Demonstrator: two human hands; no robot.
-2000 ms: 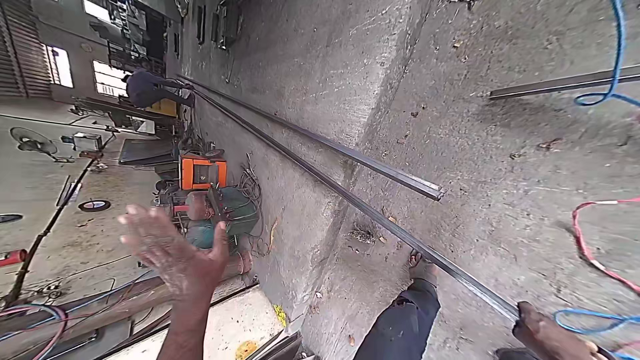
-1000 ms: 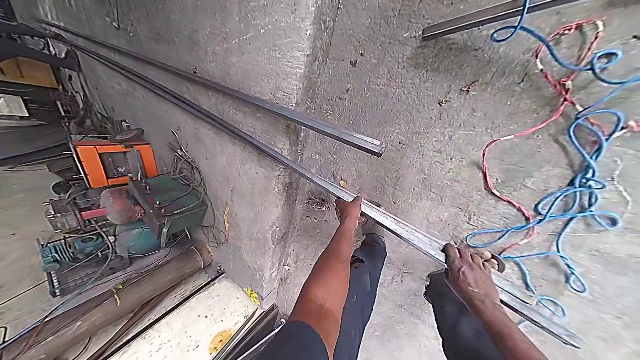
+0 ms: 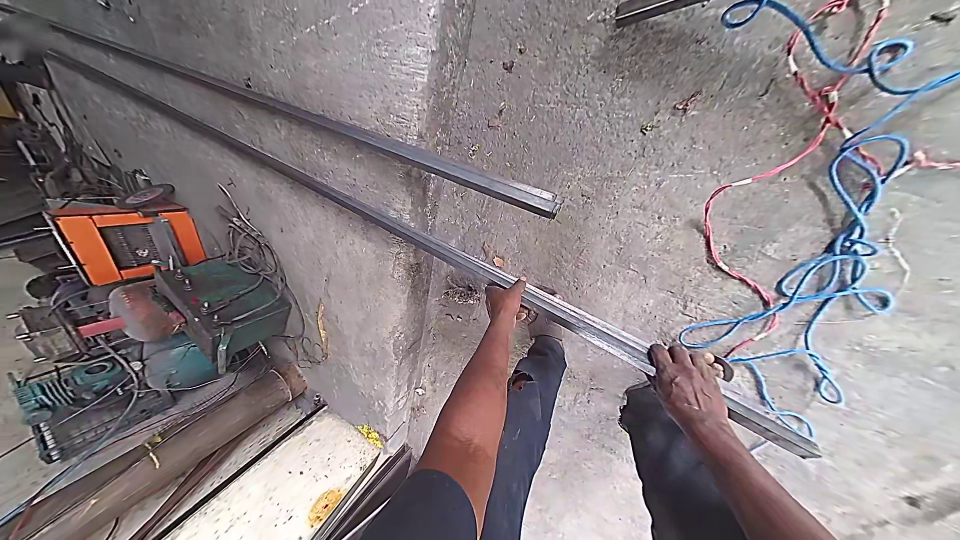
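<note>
A long metal bar (image 3: 405, 230) runs from the far upper left to the lower right, and both of my hands are on it. My left hand (image 3: 506, 298) grips its middle stretch, thumb on top. My right hand (image 3: 686, 382) is closed around it closer to the lower right end, which sticks out beyond the hand. Part of a dark round object shows beside the right fingers; I cannot tell what it is. A second metal bar (image 3: 450, 169) lies on the concrete, roughly alongside the first and apart from it at this end.
Blue rope (image 3: 855, 225) and red rope (image 3: 712, 217) lie tangled on the right. Another metal bar (image 3: 656, 9) ends at the top. At left stand an orange-framed machine (image 3: 94, 251), a green machine (image 3: 240, 307) with cables, and a thick brown pole (image 3: 202, 442).
Two seconds ago my left hand was raised, fingers spread, away from the bar; now it grips the bar. My right hand stays on it. The view has swung down and right.
</note>
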